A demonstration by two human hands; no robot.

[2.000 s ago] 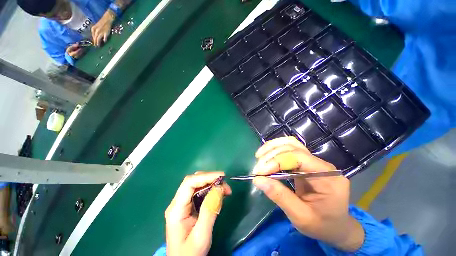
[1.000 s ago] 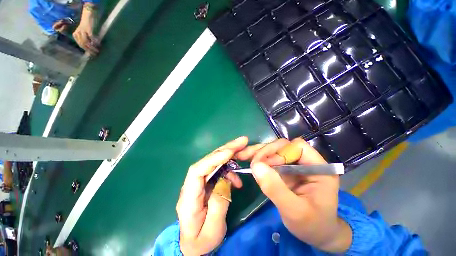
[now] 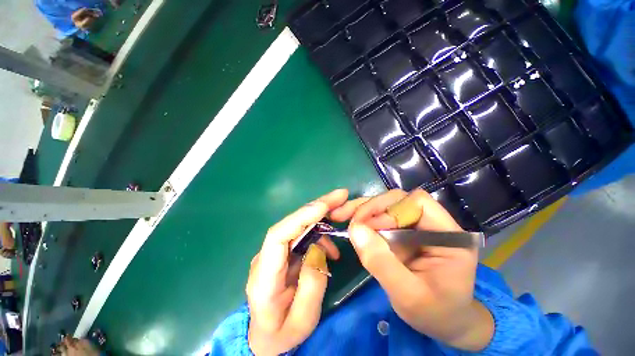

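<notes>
A small dark electronic module [image 3: 307,240] is held in the fingers of my left hand [image 3: 287,285], low in the middle of the view. A tan finger cot covers the left thumb. My right hand [image 3: 418,268] grips silver tweezers [image 3: 435,239] lying nearly level, wide end to the right. The tweezer tip reaches the reddish, shiny end of the module; whether it pinches anything is too small to tell. The right hand also has a tan finger cot. The two hands' fingertips are close together, and parts of the module are hidden by the left fingers.
A glossy black blister tray [image 3: 480,118] lies at the upper right. A white rail [image 3: 230,115] borders the green belt [image 3: 188,76], which carries scattered modules [image 3: 267,14]. A grey metal post [image 3: 76,201] juts in at left. Other people's blue sleeves show at top left and right.
My hands have come together, bringing the tweezer tip to the module; over the last second they barely moved. The view has shifted, and modules on the belt have moved down-left.
</notes>
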